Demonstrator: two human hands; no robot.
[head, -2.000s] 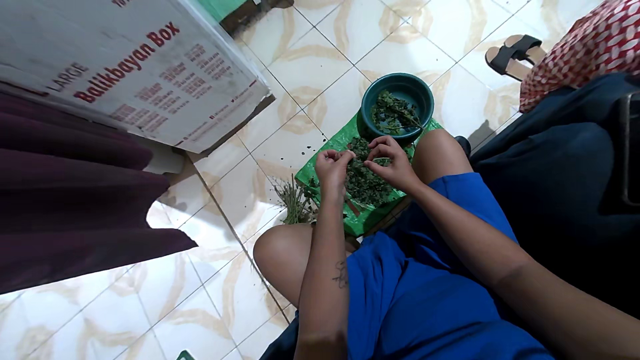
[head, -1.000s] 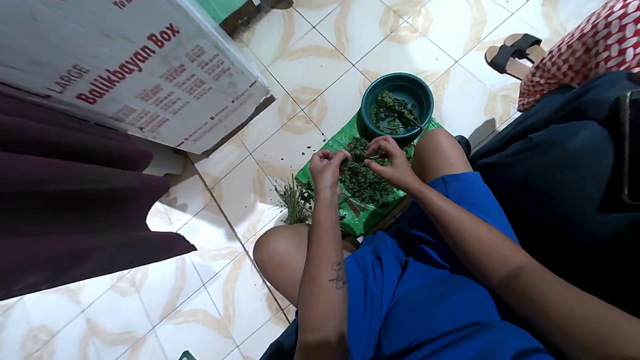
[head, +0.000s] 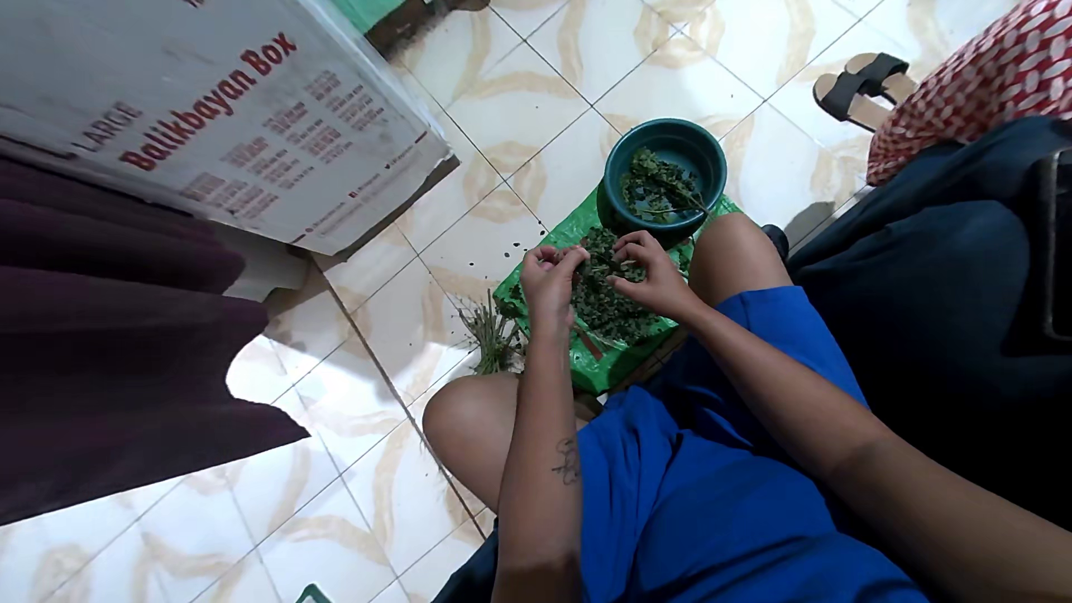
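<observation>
My left hand is pinched at the fingertips on a small leafy sprig, above a heap of small green leaves. The heap lies on a green plastic bag spread on the floor. My right hand is over the heap's right side, thumb and fingers apart, with nothing plainly seen between them. Beyond the hands stands a round teal plastic basin with leafy stems in it. Bare stems lie in a bunch left of the bag.
A large printed cardboard box stands at upper left, above a dark purple curtain. Dark fabric and a red-and-white patterned cloth are at right, beside a person's sandalled feet. Dark bits lie on the tiled floor.
My right hand's fingers have spread apart and moved slightly away from my left fingertips. The basin and the bunch of stems have stayed in place.
</observation>
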